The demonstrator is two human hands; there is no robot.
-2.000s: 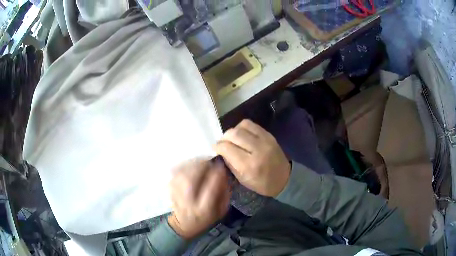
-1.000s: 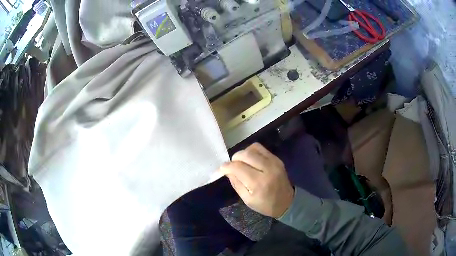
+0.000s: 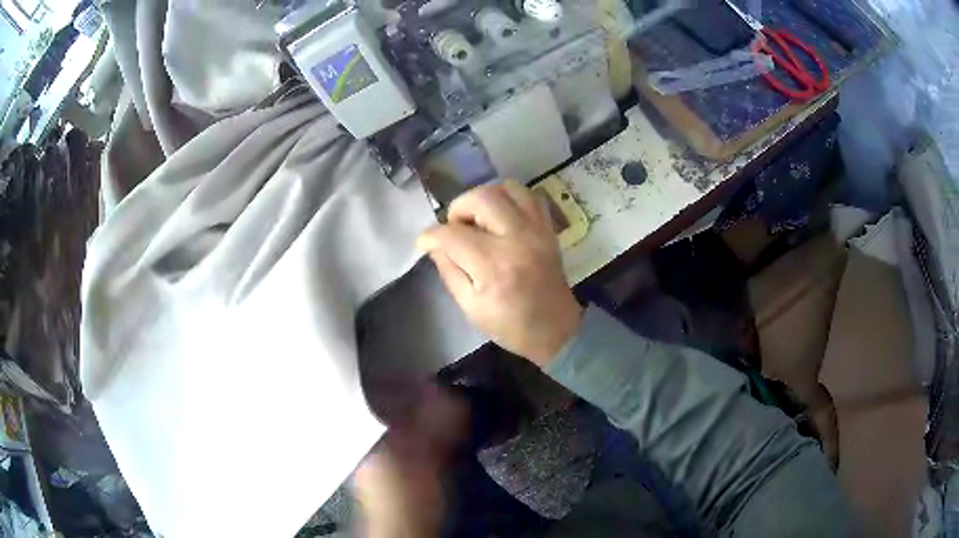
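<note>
A large pale beige-grey fabric panel (image 3: 231, 347) drapes from the overlock machine (image 3: 526, 116) down over the left and centre of the view. My right hand (image 3: 505, 268) is in front of the needle area, over part of the yellow-framed opening (image 3: 573, 221). Its thumb and fingers pinch the panel's edge, and some cloth hangs below it. My left hand (image 3: 405, 478) is low in the centre, close to a lower corner of the panel. It is strongly blurred, so its hold cannot be told.
Red-handled scissors (image 3: 791, 65) and a translucent strip (image 3: 710, 76) lie on the blue-patterned board (image 3: 673, 42) at upper right. Brown pieces (image 3: 873, 336) stand at the right by the wall. Dark gathered cloth (image 3: 42, 242) is at the far left.
My right hand has moved up and left toward the needle area with the fabric edge. My left hand, out of sight one second ago, shows again low in the centre. The panel's near edge has folded back.
</note>
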